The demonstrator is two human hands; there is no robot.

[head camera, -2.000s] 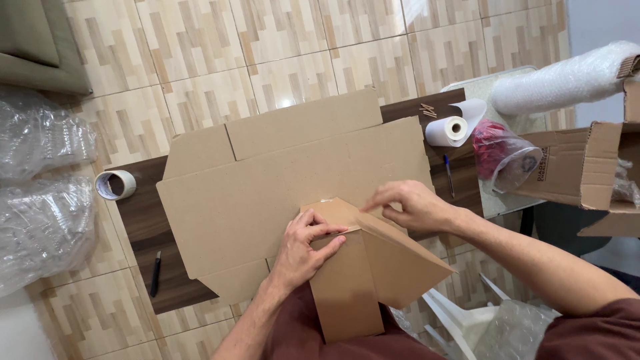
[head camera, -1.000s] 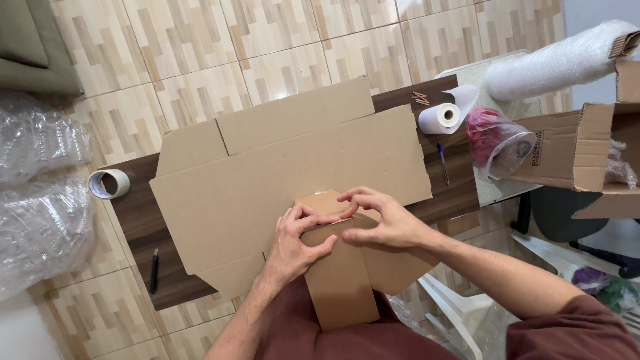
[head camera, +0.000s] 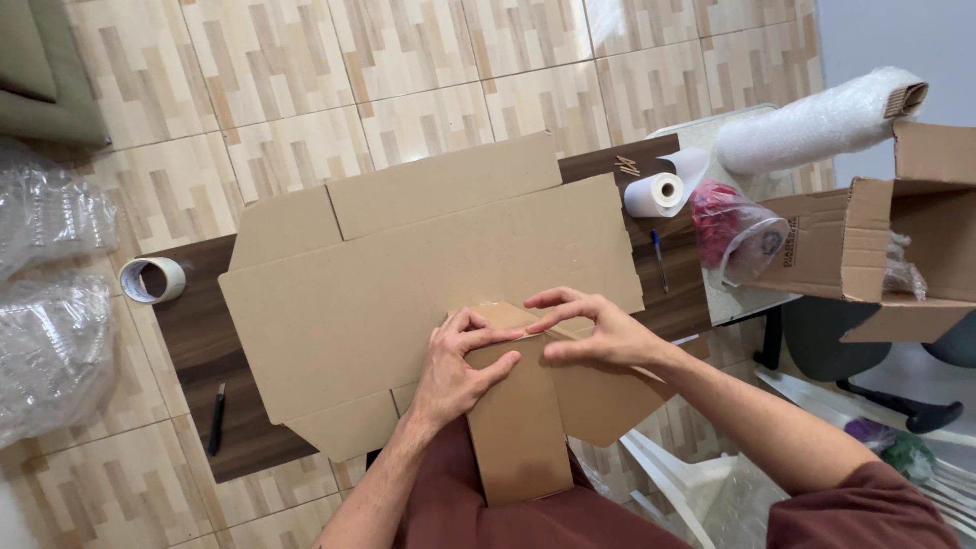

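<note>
A folded cardboard piece [head camera: 518, 419] stands upright against my front, its top edge by the near side of a large flat cardboard sheet [head camera: 427, 267] that lies on the dark wooden table. My left hand [head camera: 465, 362] grips the top edge of the folded piece between thumb and fingers. Beside it, my right hand [head camera: 587, 328] rests its fingertips on the same edge, near a side flap [head camera: 602, 396] that slants off to the right. The fingers of my right hand are spread, and whether they pinch the cardboard is unclear.
A tape roll [head camera: 152, 280] and a black utility knife [head camera: 217, 419] lie at the table's left end. Toward the right are a white label roll [head camera: 653, 195], a blue pen [head camera: 659, 261], a bagged red item [head camera: 717, 221], a bubble wrap roll [head camera: 816, 122] and an open cardboard box [head camera: 808, 244].
My right hand has shifted slightly right from its place close against my left hand, and its fingers have spread. My left hand stays on the folded cardboard's top edge.
</note>
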